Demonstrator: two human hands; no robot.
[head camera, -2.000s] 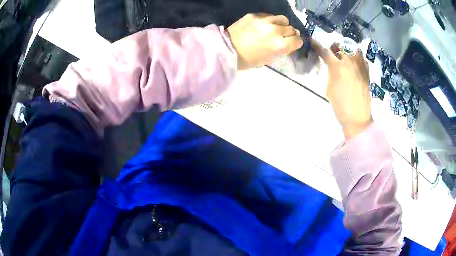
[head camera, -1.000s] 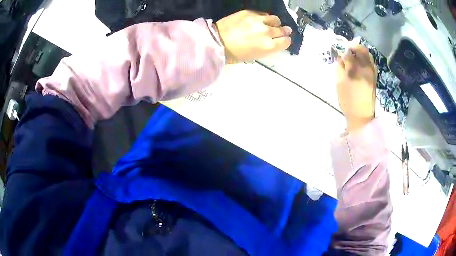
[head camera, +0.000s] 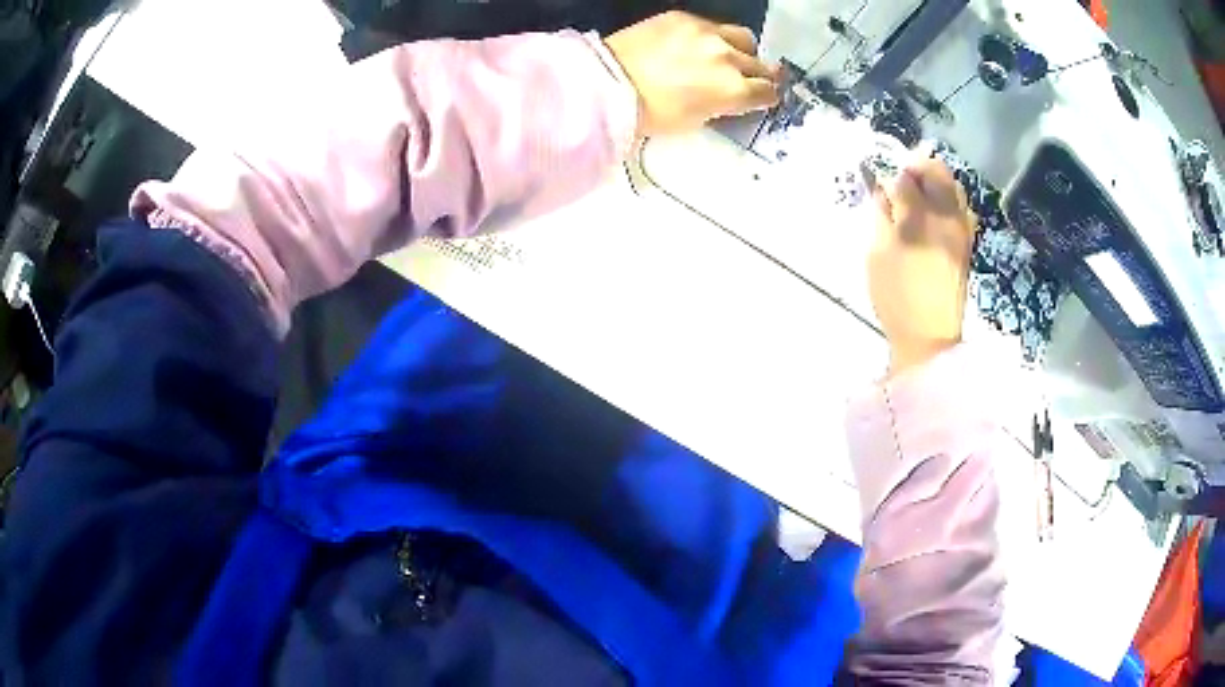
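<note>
My left hand is at the top centre, beside the needle area, with its fingertips on the edge of a small dark fabric piece. The black fabric panel shows behind my left forearm, mostly cut off by the top edge. My right hand is to the right, fingers curled, at the edge of the pile of small black-and-silver bits. Whether it holds one of them I cannot tell. The needle area shows small metal parts just right of my left fingertips.
The white machine table has a dark seam line. The machine's control panel is at the right. Slim snips lie at the lower right. The blue apron covers the lap. An orange-red object is at the lower right edge.
My right hand has drawn away from my left and now sits at the small bits. Less of the black panel shows. The view has shifted, showing more of the machine.
</note>
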